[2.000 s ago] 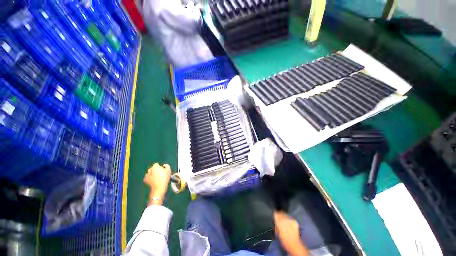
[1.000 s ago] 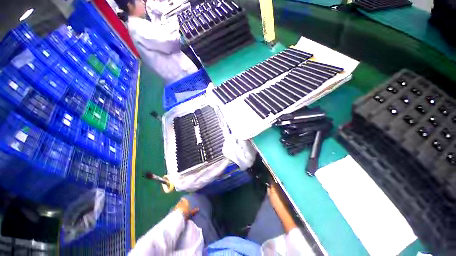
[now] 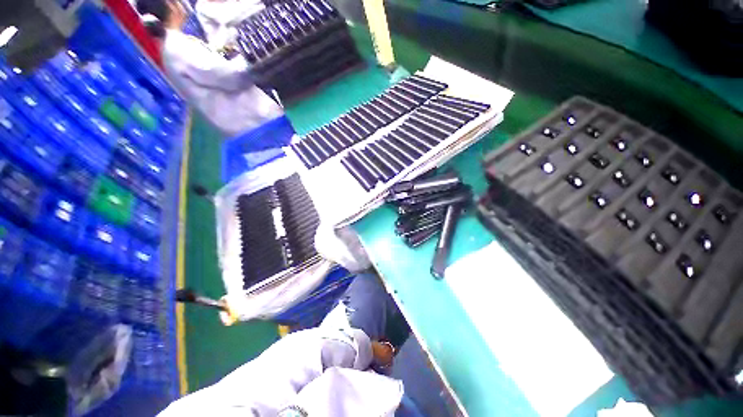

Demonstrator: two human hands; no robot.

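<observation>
My left hand (image 3: 382, 353) shows small and partly hidden at the end of its white sleeve, low in the middle over my lap; its fingers cannot be made out. My right hand is not in view. Nearest on the bench are a pile of loose black tubes (image 3: 425, 209), one tube pointing towards me, and a white paper sheet (image 3: 521, 326). Behind the pile, two slanted rows of black tubes (image 3: 371, 120) lie on a flat white carton (image 3: 471, 81). The lined packing crate (image 3: 230, 281) beside the bench holds neat rows of black tubes (image 3: 259, 236).
Stacked black pocket trays (image 3: 529, 189) with glinting end pieces stand at right. More black trays (image 3: 305, 61) stand at the back, near a person in white (image 3: 208, 77). Blue crates (image 3: 57, 212) line the left side. A crumpled white wipe (image 3: 626, 409) lies at the bottom right.
The view has swung right, bringing the pocket trays fully in. My left hand has moved from beside the crate to over my lap. My right hand has left the view.
</observation>
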